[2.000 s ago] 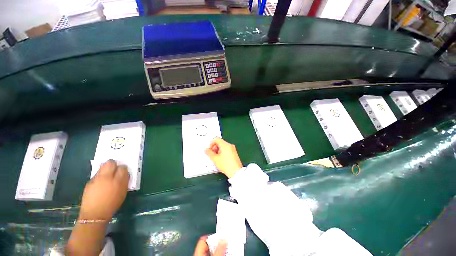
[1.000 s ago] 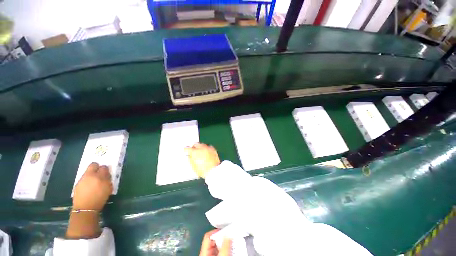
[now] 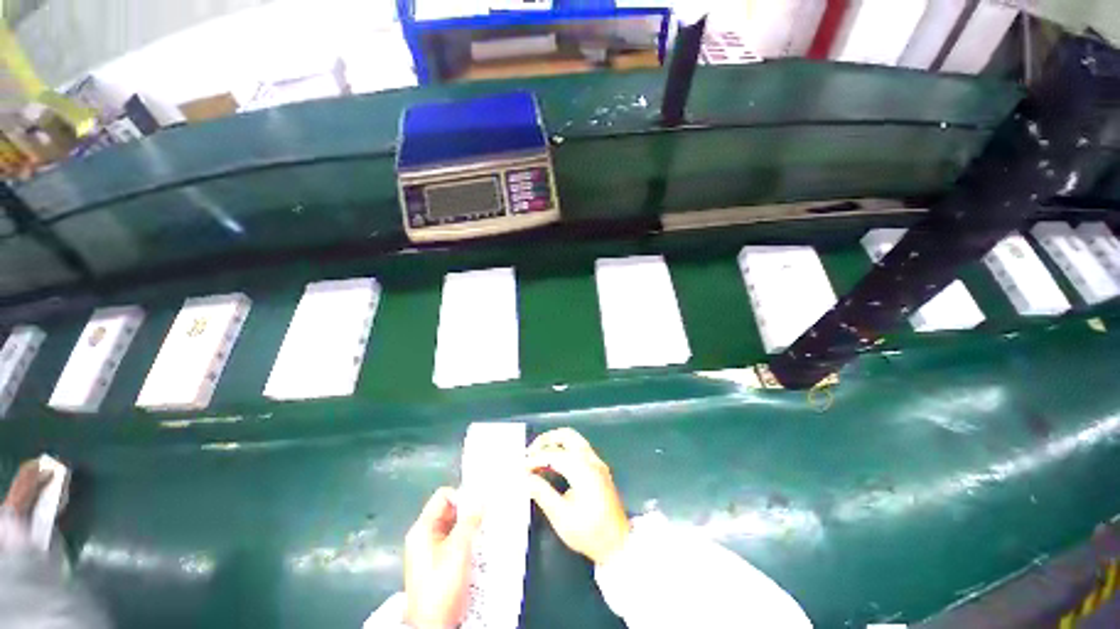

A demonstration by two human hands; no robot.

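My left hand holds a stack of narrow white label sheets by its left side, near me over the worktop. My right hand is at the upper right edge of the sheets, thumb and finger pinched there. No sticker can be made out at its fingertips. Behind the sheets, a flat white product box lies in a spaced row on the green belt. Another white box lies to its right. Round emblems show on some boxes at the left.
A scale with a blue top stands behind the belt. A dark speckled post slants across the right side, in front of some boxes. Another person's hand holds a white item at the left edge. Shiny green worktop lies nearest me.
My right hand has left the box on the belt and moved back to the sheets. The sheets now stand out more fully. The other person's hand has left the boxes and is at the left edge.
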